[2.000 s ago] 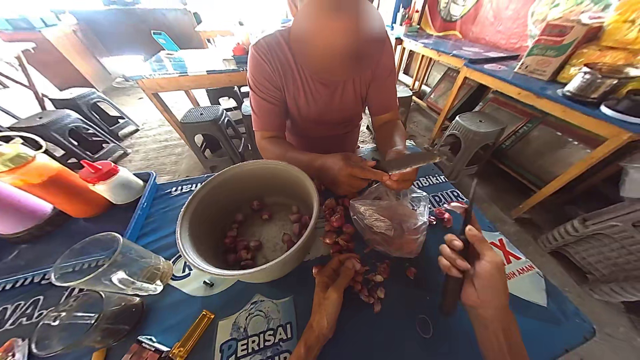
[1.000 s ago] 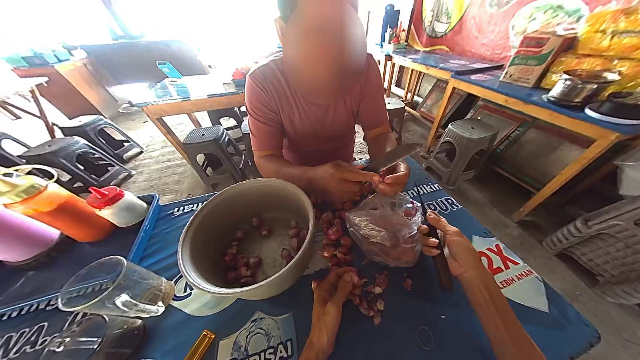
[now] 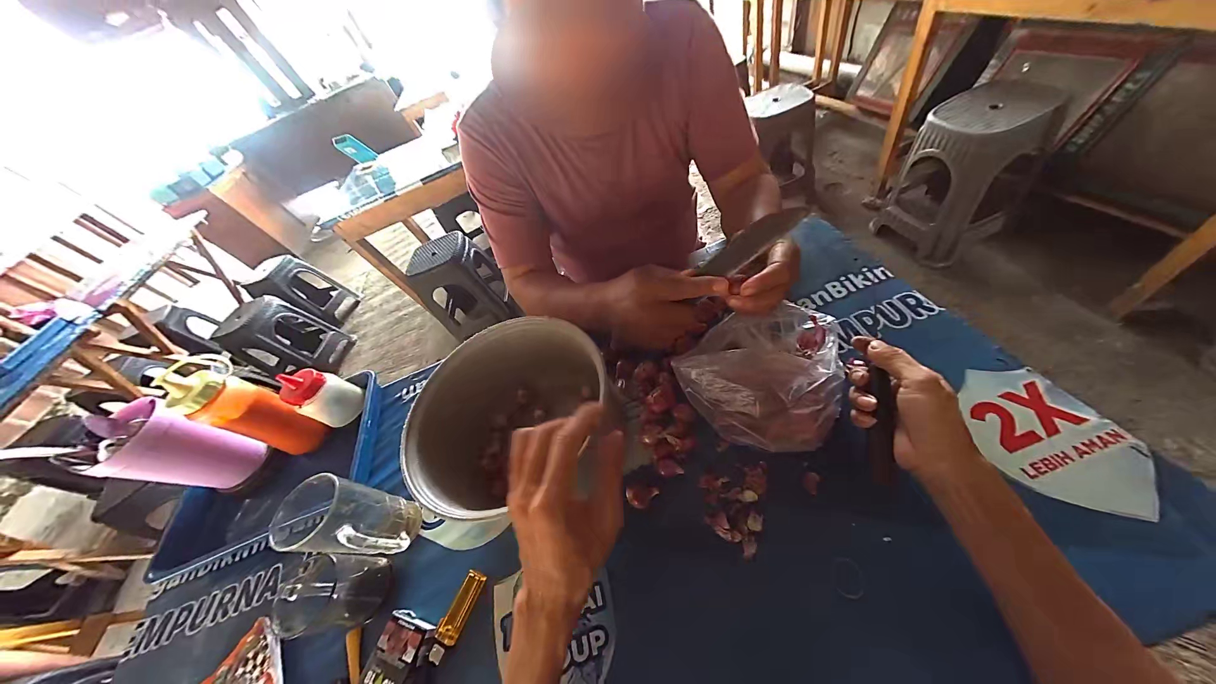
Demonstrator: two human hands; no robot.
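My left hand [image 3: 565, 489] is raised over the near right rim of a metal pot [image 3: 418, 446] with shallots [image 3: 499, 446] at its bottom; whether it holds anything cannot be told. In my right hand [image 3: 907, 404] is the dark handle of a knife [image 3: 883, 427], its blade not clearly seen. A pile of shallots [image 3: 658, 408] lies between the pot and a clear plastic bag [image 3: 769, 389]. Loose skins [image 3: 731, 503] are scattered nearer me. Across the table, a co-worker's hands [image 3: 703, 294] hold a broad knife [image 3: 750, 242] against a small shallot.
Two glass mugs [image 3: 332, 518] [image 3: 328, 594], a yellow lighter [image 3: 462, 608] and a small box [image 3: 399, 651] are at the left. Behind them a blue tray [image 3: 366, 427] holds sauce bottles [image 3: 256, 413] and a pink container [image 3: 176, 446]. Plastic stools [image 3: 988, 123] stand beyond the table.
My left hand has moved from the shallot pile leftward to the pot. My right hand keeps hold of the knife beside the bag. The view has shifted down and left.
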